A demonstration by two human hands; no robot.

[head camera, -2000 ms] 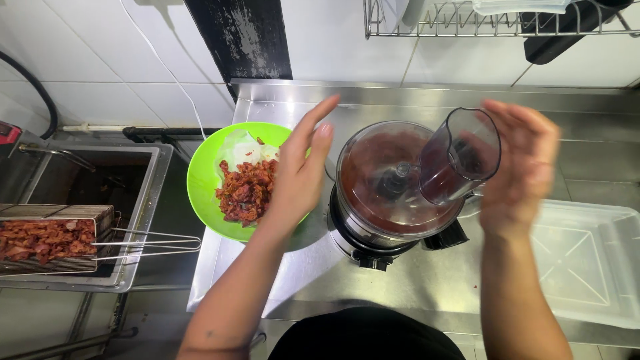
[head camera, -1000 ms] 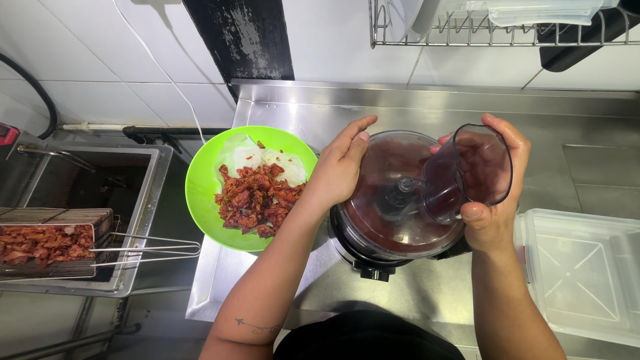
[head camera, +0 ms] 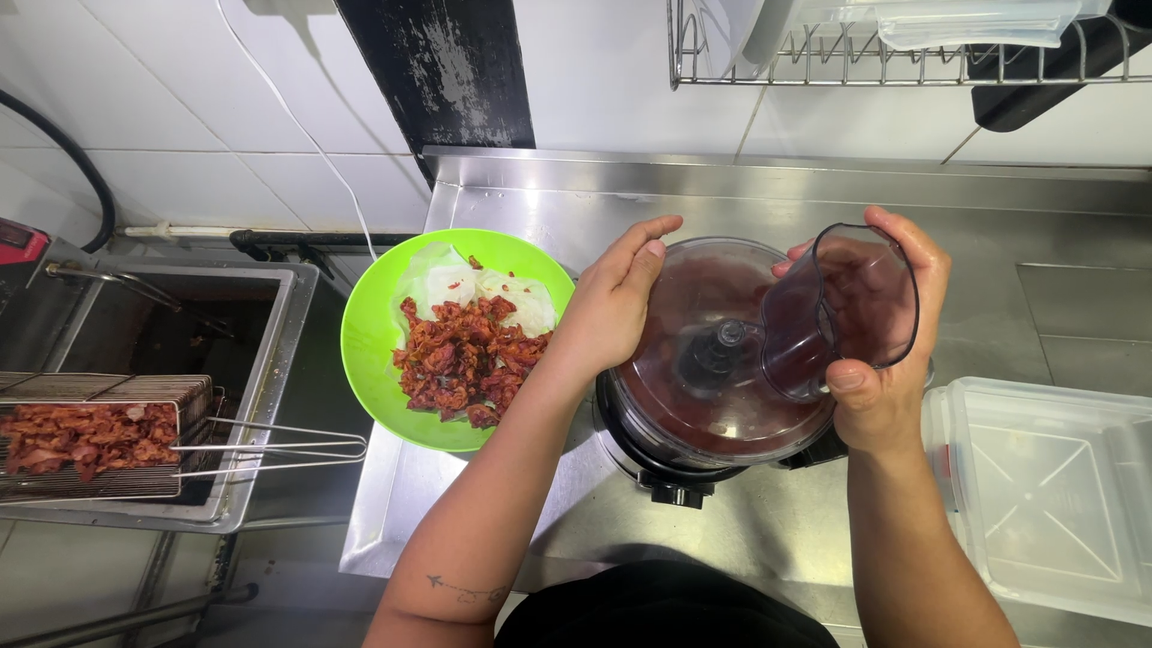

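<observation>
A food processor [head camera: 670,360] with a clear round lid stands on the steel counter, its bowl holding a reddish-brown mass. My right hand [head camera: 886,315] is wrapped around the lid's feed tube [head camera: 837,306], thumb in front and fingers behind. At the lid's left edge rests my left hand [head camera: 621,301], fingers extended and pointing up and away; it grips nothing that I can see. Left of it, partly behind my forearm, a lime-green bowl [head camera: 369,360] holds dark red fried pieces [head camera: 468,351] on white paper.
At far left a wire fryer basket [head camera: 193,405] of similar pieces lies over a deep fryer [head camera: 292,315]. A clear plastic container [head camera: 1044,495] sits right of the processor. Above, a wire dish rack [head camera: 828,81] hangs at the tiled wall, and a white cord [head camera: 288,108] runs down it.
My right hand, beside the feed tube with open fingers two seconds ago, has closed around it. My left hand has come down from above the green bowl's edge to the lid's side.
</observation>
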